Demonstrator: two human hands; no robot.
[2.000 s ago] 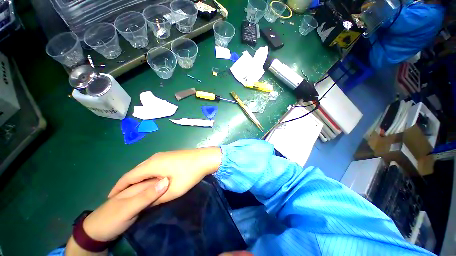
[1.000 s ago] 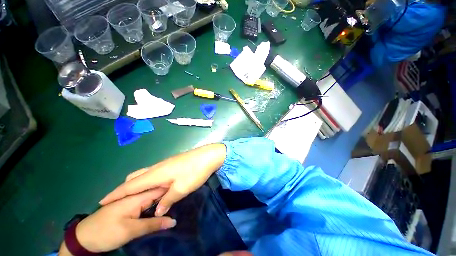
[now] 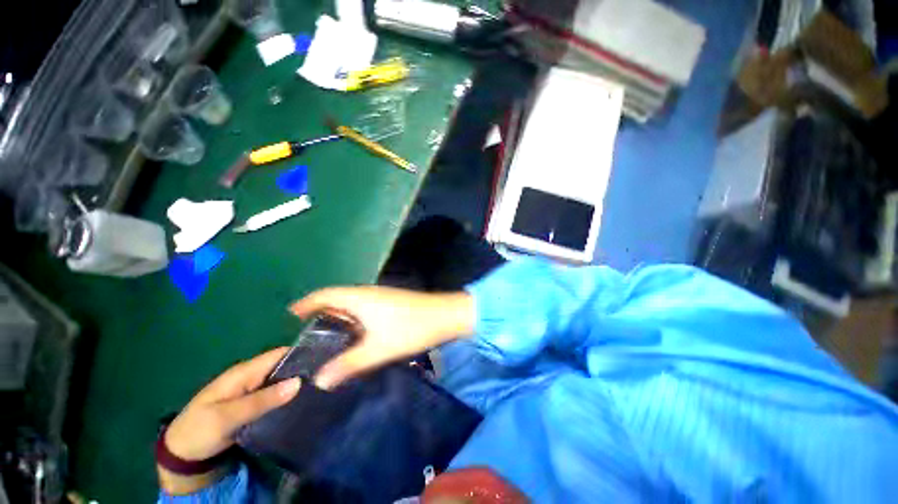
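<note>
A small dark, glossy block (image 3: 313, 352) is held between my two hands above a larger dark flat panel (image 3: 379, 423) near the bench edge and my lap. My left hand (image 3: 228, 402), with a dark red wristband, grips the block's lower left end between fingers and thumb. My right hand (image 3: 389, 320) reaches in from the right and grips its upper right end, thumb below and fingers over it. The hands hide parts of the block and the panel's upper edge.
On the green bench (image 3: 325, 246) lie blue picks (image 3: 189, 278), a white-handled tool (image 3: 274, 214), a yellow-handled screwdriver (image 3: 271, 153) and gold tweezers (image 3: 379, 150). A white bottle (image 3: 118, 244) and clear cups (image 3: 172, 138) stand left. White stacked trays (image 3: 561, 148) are beside the bench.
The view has turned and moved rightward, showing a dark rectangle on the white trays. My hands, overlapping before, are now apart at the two ends of the small block, which now shows clearly.
</note>
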